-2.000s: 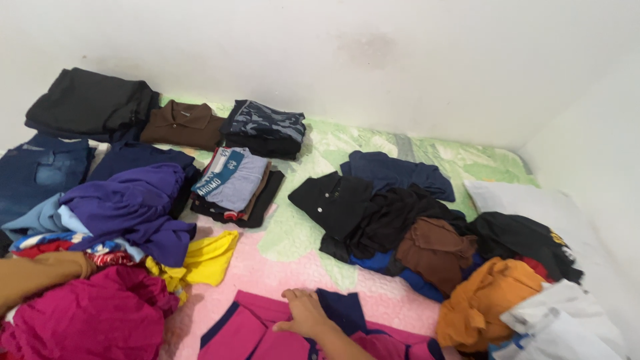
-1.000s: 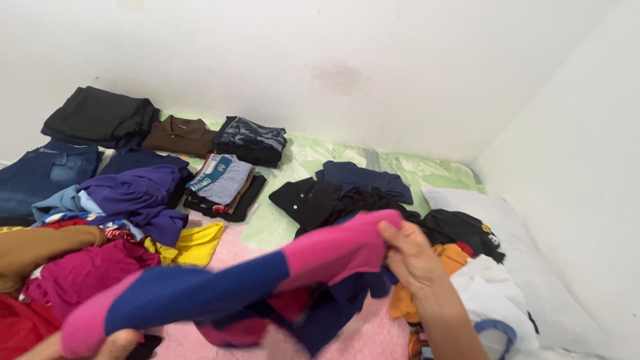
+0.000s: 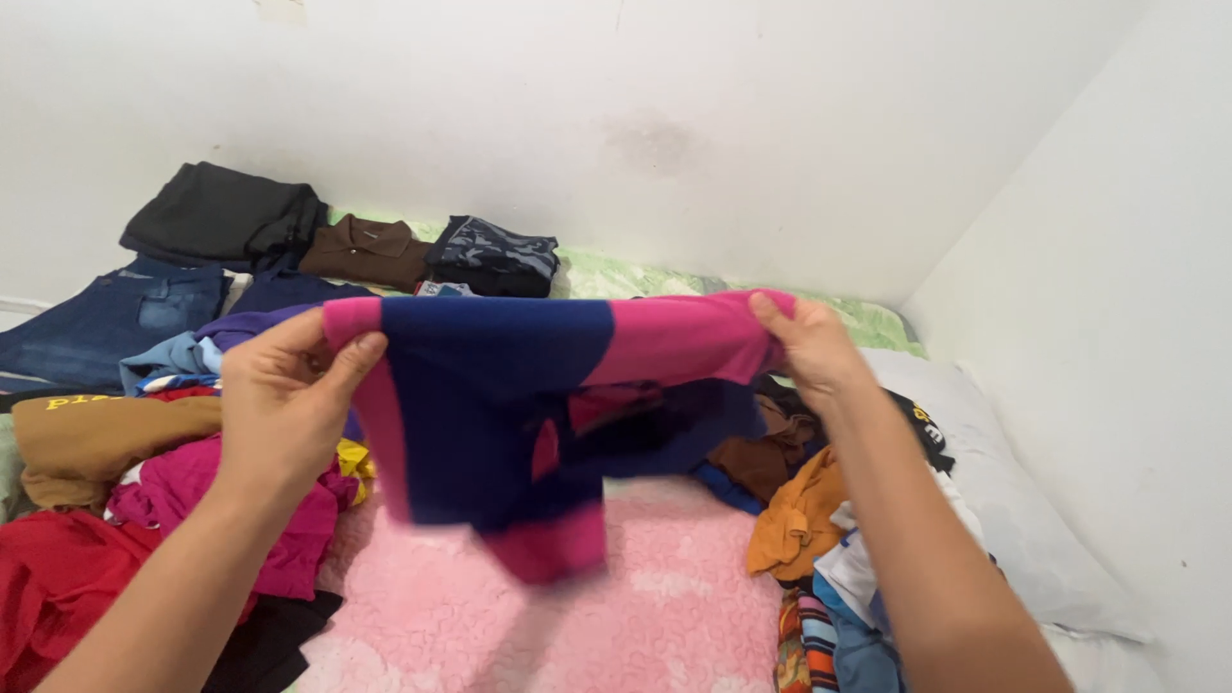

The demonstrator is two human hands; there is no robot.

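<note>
A pink and navy garment (image 3: 491, 351) hangs stretched between my two hands above the bed, its lower part loose and blurred. My left hand (image 3: 298, 385) pinches its upper left corner between thumb and fingers. At the upper right corner, my right hand (image 3: 804, 346) grips the pink part; some of its fingers are hidden behind the cloth. Below the garment lies a pink textured blanket (image 3: 664, 587). The garment partly covers the piles behind it.
Folded black trousers (image 3: 226, 217), a brown collared shirt (image 3: 366, 252) and camouflage-patterned clothing (image 3: 496, 252) lie along the wall. Jeans (image 3: 144, 313) and heaped red (image 3: 67, 587) and magenta clothes (image 3: 289, 534) are at left. Orange clothing (image 3: 804, 520) and a white pillow (image 3: 1011, 500) lie at right.
Two seconds ago the pink and navy garment lay on the bed under one hand. It is now held up by both hands, and since one second ago my left hand has risen with its end.
</note>
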